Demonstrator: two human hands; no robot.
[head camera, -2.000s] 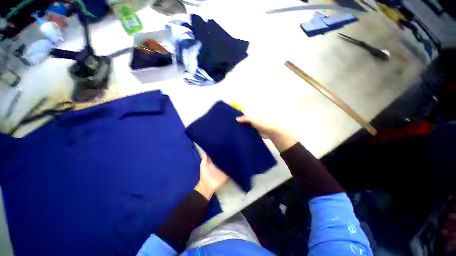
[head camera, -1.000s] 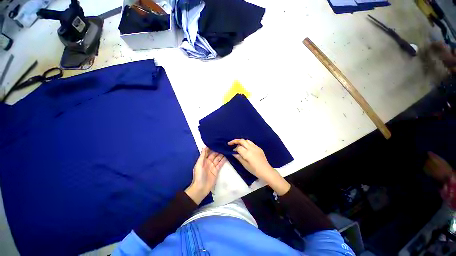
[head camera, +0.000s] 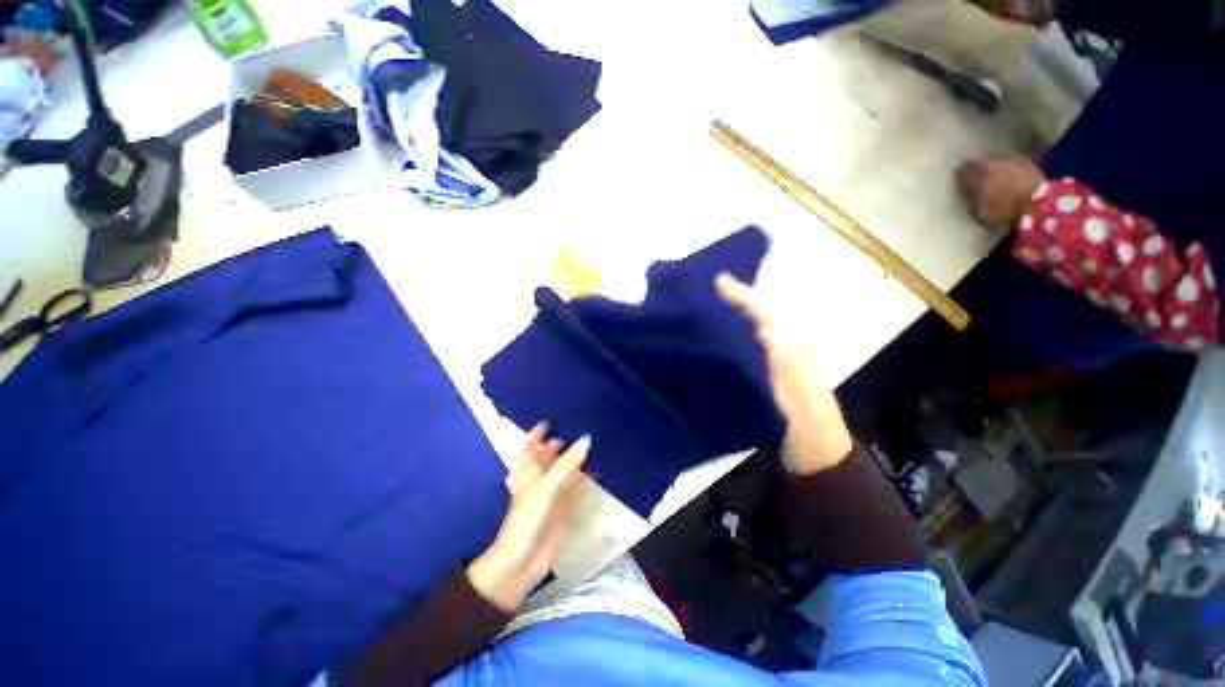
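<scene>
A stack of small dark navy cut pieces (head camera: 611, 403) lies at the front edge of the table, its right part lifted and folded up. My right hand (head camera: 793, 383) is at the raised right part, slightly blurred, its fingers at the cloth's upper right edge. My left hand (head camera: 535, 517) is at the lower left edge of the pieces, palm up with fingers apart; I cannot tell whether it grips them. A large royal-blue cloth (head camera: 269, 470) covers the left of the table. A yellow piece (head camera: 576, 275) lies just behind the dark pieces.
A wooden ruler (head camera: 840, 222) lies to the right. A white box (head camera: 289, 181), a dark and striped cloth bundle (head camera: 504, 101) and an iron (head camera: 128, 201) stand at the back. Shears (head camera: 54, 315) lie far left. A person's red polka-dot sleeve (head camera: 1115, 262) and hand are at the right.
My right hand has moved right and up, and the right part of the dark pieces is now lifted. The other person's hand and sleeve have come over the table's right edge.
</scene>
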